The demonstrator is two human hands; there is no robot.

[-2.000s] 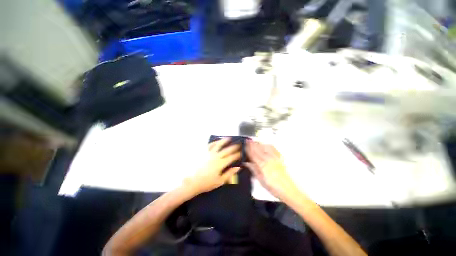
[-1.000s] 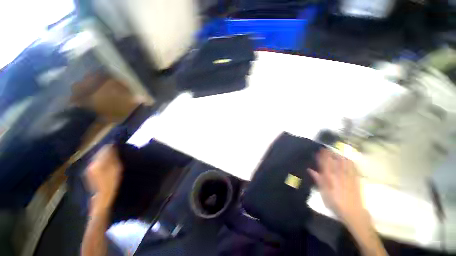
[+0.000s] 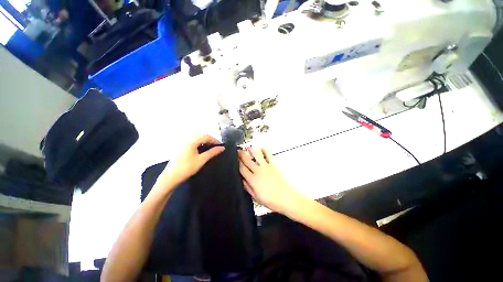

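A black panel (image 3: 193, 215) lies from the needle area of the white sewing machine (image 3: 342, 49) down over the table's front edge toward my lap. Its upper end is beside the presser foot (image 3: 234, 134). My left hand (image 3: 193, 160) pinches the panel's upper edge between thumb and fingers, left of the foot. My right hand (image 3: 268, 179) lies flat at the panel's right edge, fingers slightly apart and pointing to the foot. The needle itself cannot be made out.
A stack of black panels (image 3: 88, 140) with a small pale label stands at the table's left. Thread snips (image 3: 368, 122) with red handles lie under the machine arm, near a thin black cord (image 3: 405, 150). A blue crate (image 3: 135, 66) is behind the table.
The view has swung back to the machine. My left hand has come from the far left, low down, to the panel's upper edge. The yellowish label on the panel no longer shows.
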